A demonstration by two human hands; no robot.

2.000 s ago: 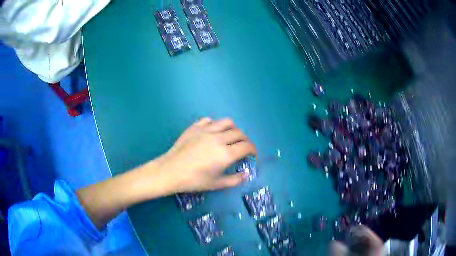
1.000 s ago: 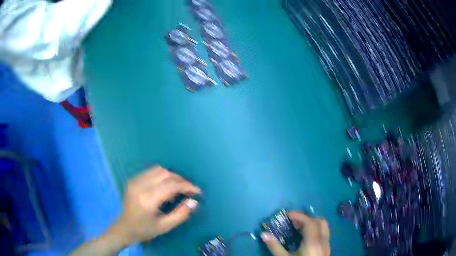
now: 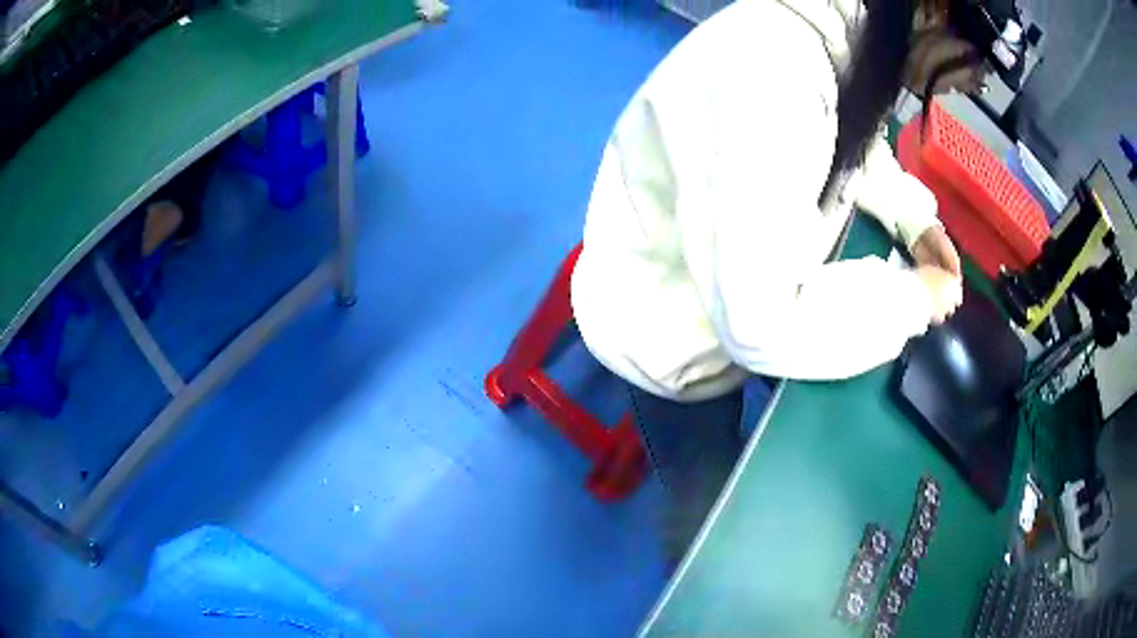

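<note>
Two dark board strips with pale outlines lie on the green bench at the lower right: a shorter strip (image 3: 863,573) and a longer strip (image 3: 906,561) beside it. Neither of my hands is in the picture. Only a blue sleeve (image 3: 249,592) shows at the bottom left, cut off by the lower edge. The small boards and the dark module heap are out of view.
A person in a white top (image 3: 736,212) is at the bench beside a red stool (image 3: 567,411). A dark flat panel (image 3: 966,386) and red basket (image 3: 979,187) are on the bench. Another green table (image 3: 187,112) stands left, with blue stools (image 3: 284,150) under it.
The view has swung left and up, away from the work area. Both my hands, the boards and the module heap have left the picture. The strips now show at the lower right.
</note>
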